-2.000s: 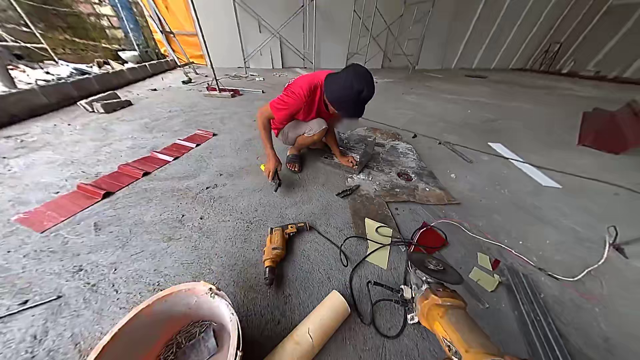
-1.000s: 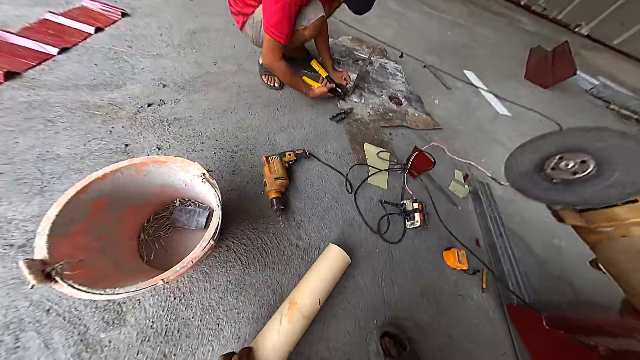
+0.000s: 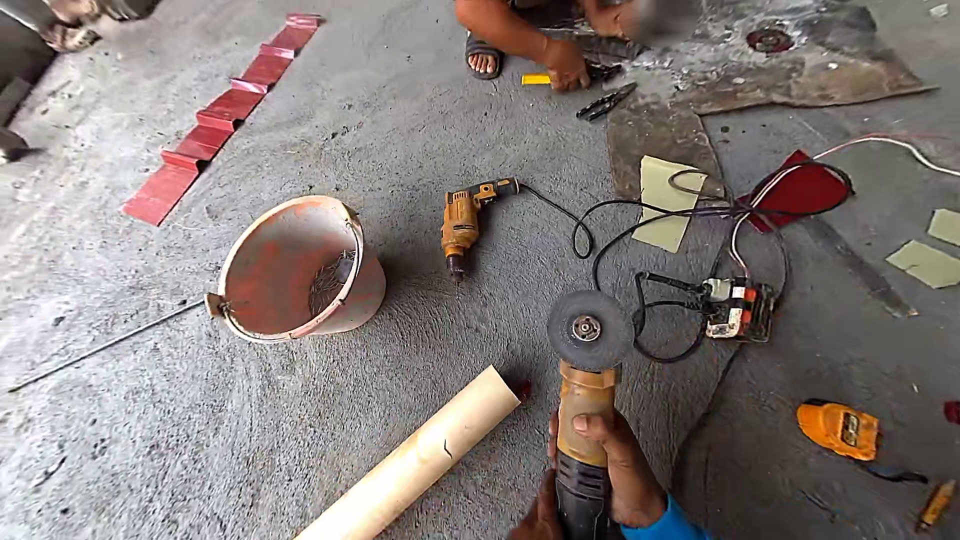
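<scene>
An angle grinder [image 3: 585,416] points away from me, its round grey disc [image 3: 590,330] uppermost over the concrete floor. My right hand [image 3: 630,472] grips the yellow front of its body, thumb on top. Lower down, my left hand [image 3: 541,516] is wrapped against the left side of the dark rear part, mostly cut off by the frame edge. Left of the grinder a cream pipe [image 3: 420,457] slants across the floor. Beyond it lies a yellow corded drill [image 3: 461,221]. To the right of the disc is a power socket block [image 3: 739,309] with plugs and black cords.
A bucket [image 3: 360,292] with nails or wire bits leans at left, near a thin rod [image 3: 109,346]. Red ribbed sheet metal [image 3: 214,124] lies farther back. A co-worker's hand [image 3: 566,64] is near pliers [image 3: 607,101]. An orange tape measure [image 3: 838,429] lies right.
The grinder has moved from the right side of the view to the lower middle, and my hands now show on it. The view has shifted strongly. The co-worker's yellow-handled tool is lower, near the floor.
</scene>
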